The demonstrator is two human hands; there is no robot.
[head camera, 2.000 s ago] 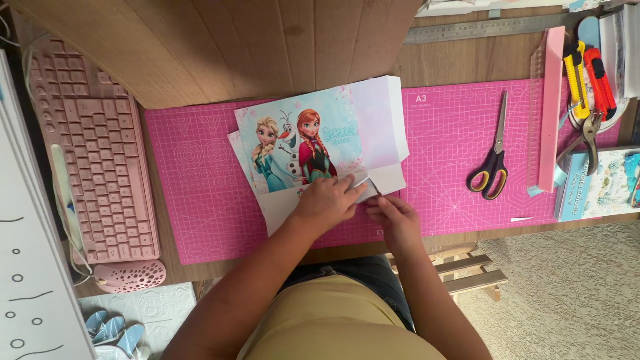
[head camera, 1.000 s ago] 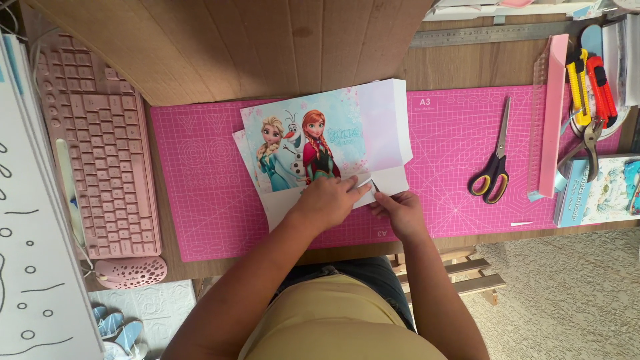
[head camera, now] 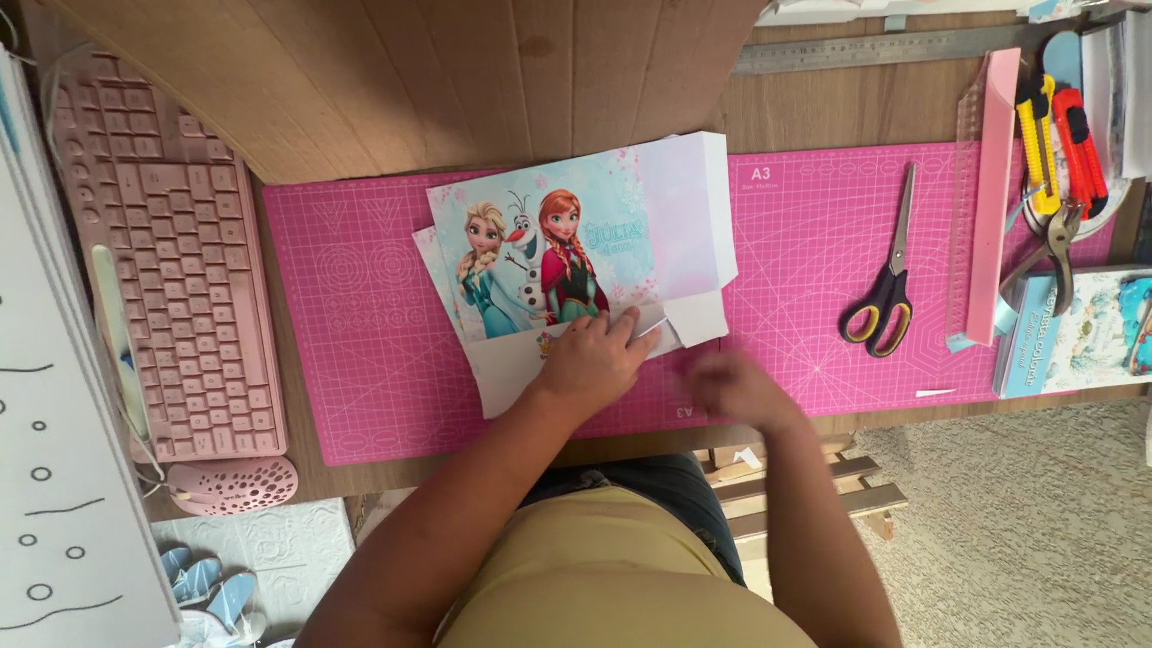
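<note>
A printed card sheet point(head camera: 558, 261) with cartoon figures and white flaps lies tilted on the pink cutting mat point(head camera: 792, 324). My left hand point(head camera: 594, 355) rests flat on its lower flap, fingers spread near a small folded piece at the edge. My right hand point(head camera: 733, 387) is blurred and held apart from the sheet, just below its lower right corner. A thin dark item shows by the corner above that hand; whether the fingers hold it, I cannot tell. Black-handled scissors point(head camera: 886, 279) lie on the mat to the right.
A cardboard box point(head camera: 432, 81) stands behind the mat. At left are a pink keyboard point(head camera: 189, 288) and mouse point(head camera: 234, 486). Toward the right lie a pink ruler point(head camera: 994, 198), yellow point(head camera: 1039, 148) and red point(head camera: 1078, 153) utility knives, pliers-like tool point(head camera: 1060, 247) and a metal ruler point(head camera: 855, 51).
My right hand has moved off the sheet's lower edge, down and to the right. The left hand stays on the flap.
</note>
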